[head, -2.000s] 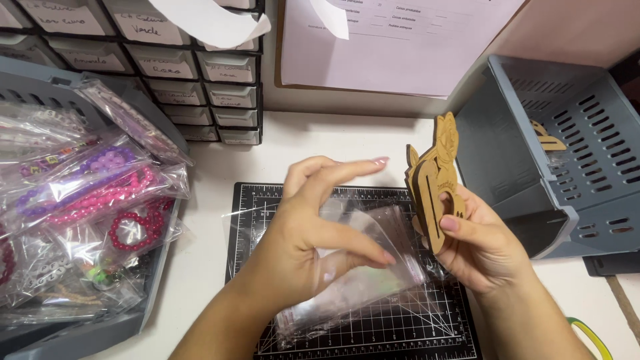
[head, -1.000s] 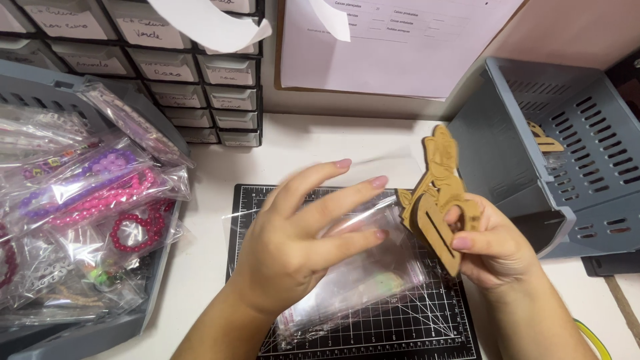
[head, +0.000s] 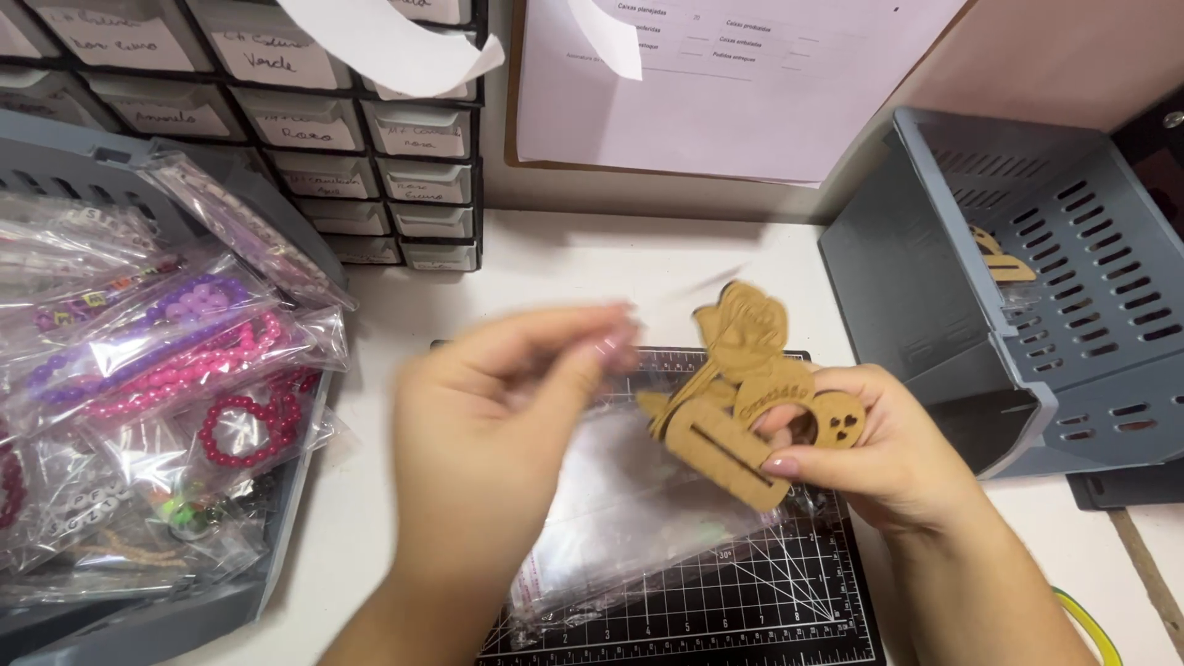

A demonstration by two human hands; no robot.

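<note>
Several flat laser-cut wooden pieces, one shaped like a rose, one with a long slot and one rounded with small hearts, are held together in my right hand. My left hand is just left of them, blurred, with thumb and fingertips close together; whether it pinches something thin and clear is not certain. Below both hands, clear plastic bags lie in a pile on a black cutting mat with white grid lines.
A grey bin of bagged bead bracelets stands at left, and small labelled drawers behind it. A paper on a clipboard leans at the back. Another grey bin with wooden pieces inside stands at right, near a yellow-green ring-shaped edge.
The wooden pieces have turned and fanned apart in my right hand. My left hand's spread fingers have drawn together.
</note>
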